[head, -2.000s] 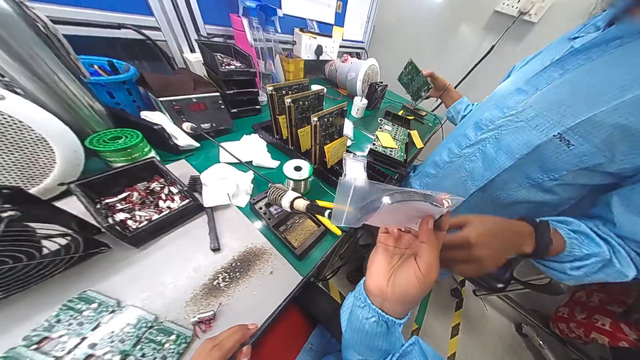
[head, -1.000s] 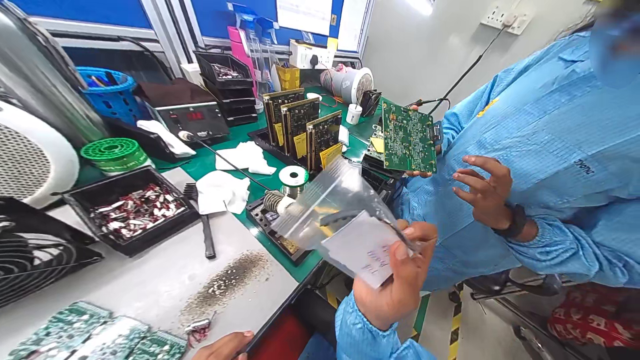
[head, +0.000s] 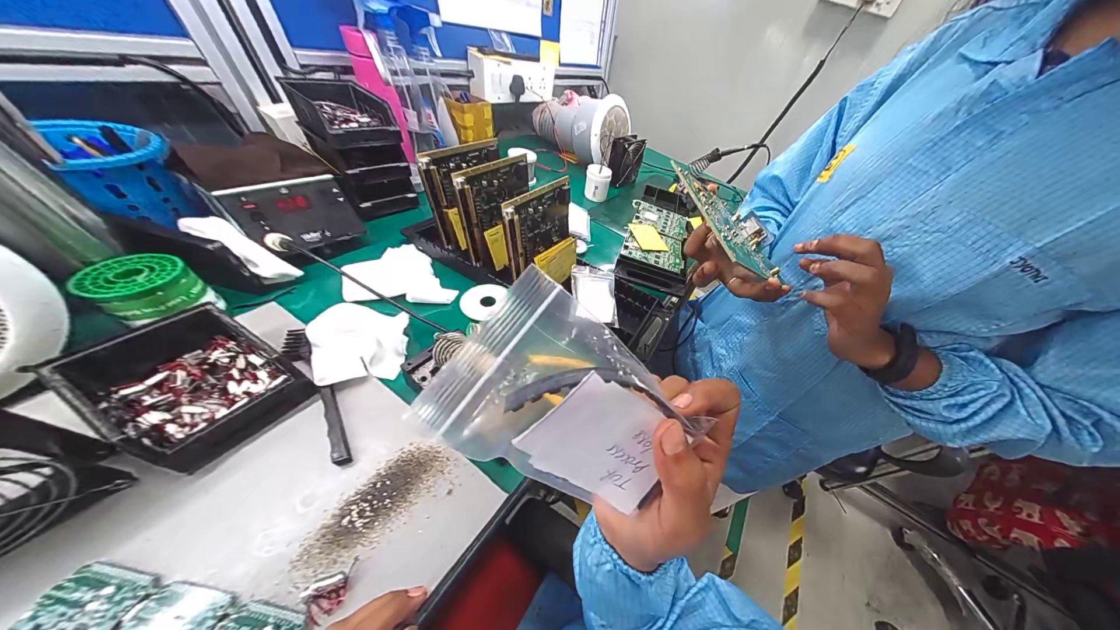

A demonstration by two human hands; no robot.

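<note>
My right hand pinches a clear zip-lock plastic bag by one corner, above the bench edge. Inside the bag lie a white paper slip with handwriting and a dark curved strip. Only part of my left hand shows at the bottom edge, by the bench edge; its grip cannot be told. Close to it lies a small connector with red and black wires. Green circuit boards lie at the lower left. A black-handled brush rests beside brown debris on the white bench surface.
A co-worker in a blue smock holds a green circuit board at the right. A black tray of wired connectors, a solder spool, a soldering station, upright boards and white wipes stand or lie on the bench.
The bag was nearly flat over my upturned palm; now it hangs tilted from my fingers, its slip facing me. The co-worker's free hand has moved away from my right hand. Their board has tilted.
</note>
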